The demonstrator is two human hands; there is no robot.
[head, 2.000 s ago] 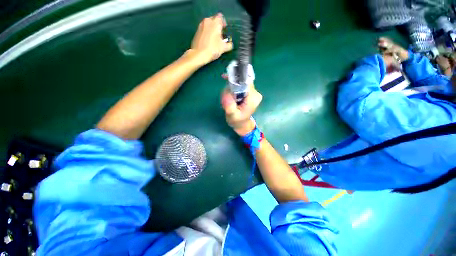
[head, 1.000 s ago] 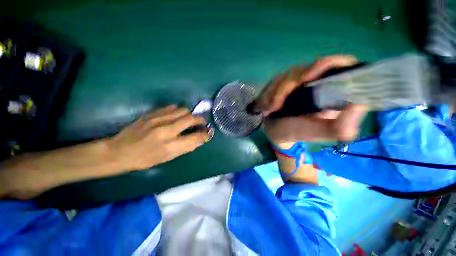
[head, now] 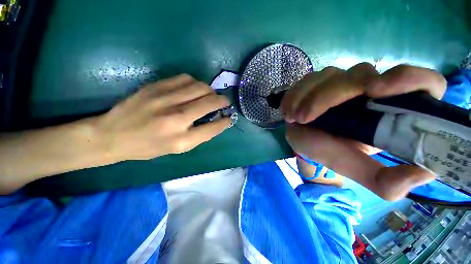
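The round silver screw dish lies on the green bench in front of me. My right hand is closed around the electric screwdriver, held nearly level, its dark nose over the dish's lower right part. The tip is partly hidden by my fingers. My left hand rests left of the dish and pinches a small shiny round unit between its fingertips, close to the dish's left edge. Most of the unit is hidden. A white tab lies between my left hand and the dish.
The black parts tray stands at the far left, cut by the picture's edge, with a yellow-and-silver unit at its top. A blue sleeve shows at the right edge. The bench's near edge runs along my blue smock. Floor and shelving appear lower right.
Both hands came down from the upper bench to beside the dish. Since one second ago, the screwdriver looks closer and tilts down to the right. The parts tray has shifted mostly out of view.
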